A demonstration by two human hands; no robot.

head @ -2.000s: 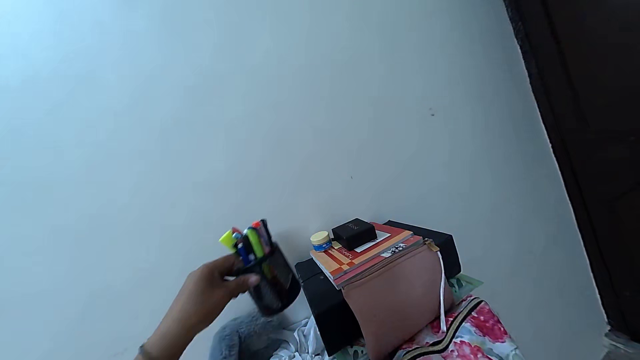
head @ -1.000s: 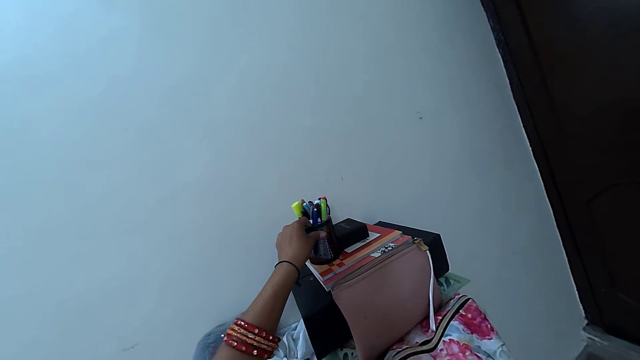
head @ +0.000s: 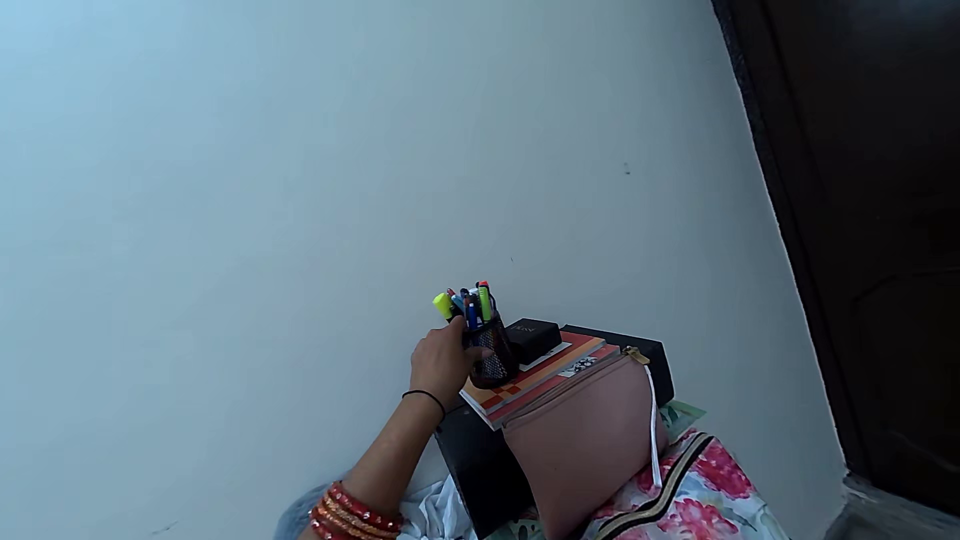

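My left hand [head: 444, 360], with a black hair tie at the wrist and red and gold bangles on the forearm, grips the left side of a black mesh pen holder [head: 493, 360]. Pens and a yellow highlighter [head: 444, 305] stand in it. The holder rests upright on the left end of an orange and red book [head: 517, 390], beside a small black box [head: 532, 339]. A pink zipped pouch [head: 585, 442] with a white strap leans in front of the book. My right hand is out of view.
Larger black boxes [head: 480, 469] lie under the book and behind it [head: 637, 345]. Floral fabric [head: 705, 495] with a striped band and white cloth [head: 433, 510] are below. A pale wall [head: 300, 225] rises behind, and a dark door [head: 877, 225] stands at the right.
My left hand has brought the pen holder from left of the stack onto the book. A small yellow-lidded jar seen on the book two seconds ago is not visible now.
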